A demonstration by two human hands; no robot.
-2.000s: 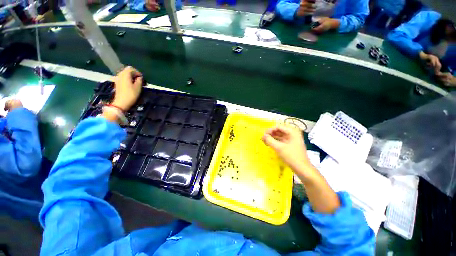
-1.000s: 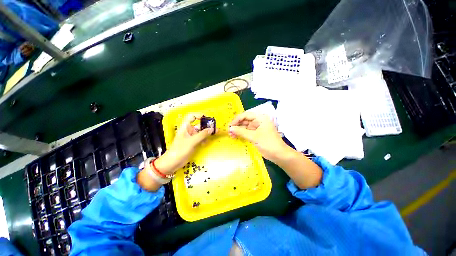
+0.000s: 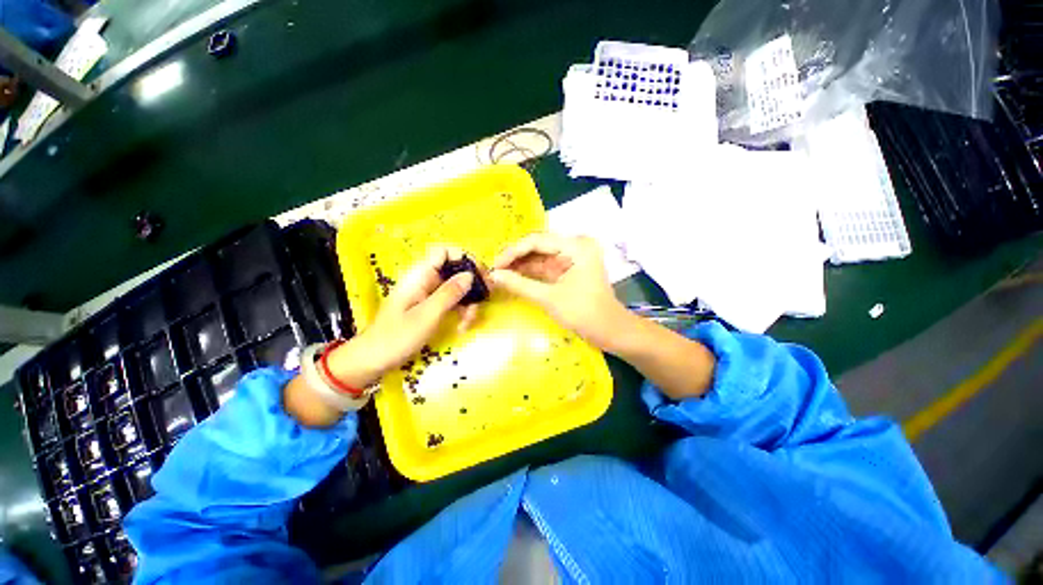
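Note:
My left hand (image 3: pixel 403 317) holds a small black housing (image 3: pixel 466 279) in its fingertips over the yellow tray (image 3: pixel 503 440). My right hand (image 3: pixel 563 286) is at the housing's right side, thumb and forefinger pinched together close to it. Whether a tiny part is between the right fingertips is too small to tell. Small dark components (image 3: pixel 426 375) lie scattered in the yellow tray, mostly on its left side below my left hand.
A black blister tray stack (image 3: pixel 172 366) is at left. White component trays (image 3: pixel 641 120), white sheets (image 3: pixel 732 240), a clear bag (image 3: pixel 846 51) and dark ridged trays (image 3: pixel 955 171) are at right. Housings lie on the green belt (image 3: pixel 309 103).
My left hand has left the blister tray and now holds a housing over the yellow tray. My right hand has closed in on it. The view has turned and shifted right.

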